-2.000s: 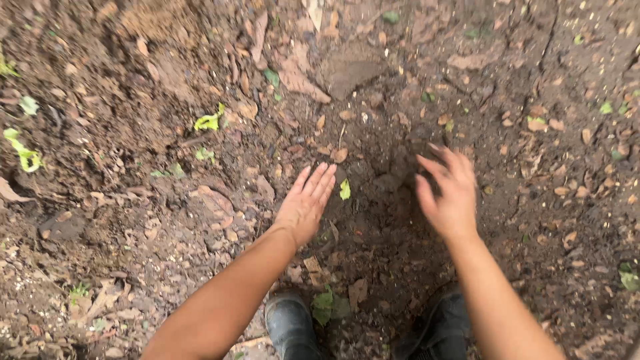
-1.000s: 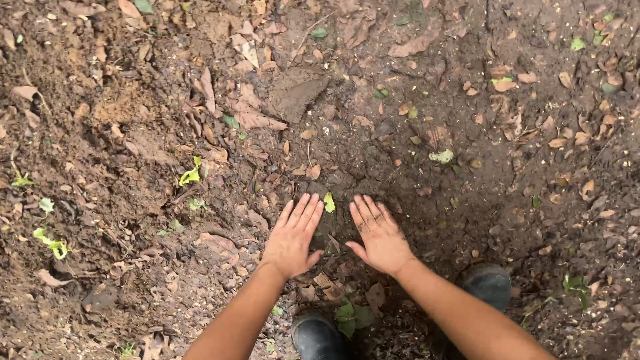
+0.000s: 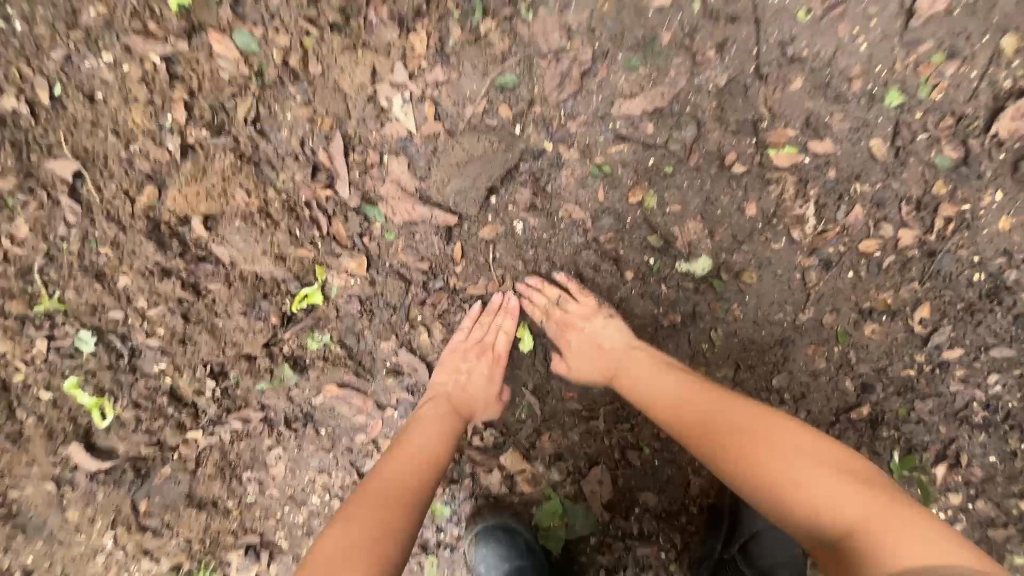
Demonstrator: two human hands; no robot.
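Note:
My left hand [image 3: 478, 360] lies palm down on the brown soil [image 3: 552, 416], its fingers together and pointing away from me. Beside it my right hand [image 3: 580, 328] also rests palm down, angled to the left, with soil on its skin. The fingertips of both hands are close together; whether they touch is hard to tell. Between the hands a small yellow-green leaf [image 3: 525, 338] lies on the ground. Neither hand holds anything that shows. The palms are hidden.
Dry brown leaves [image 3: 412, 204] litter the ground. Wilted light-green leaves [image 3: 310, 296] lie to the left, with another curled one [image 3: 90, 402] farther out. A dark boot [image 3: 504, 546] stands below my left hand, a broad green leaf [image 3: 564, 520] beside it.
My right hand has come down onto the soil since the oldest frame. Since the middle frame it has moved in toward my left hand, and its fingers now point more to the left.

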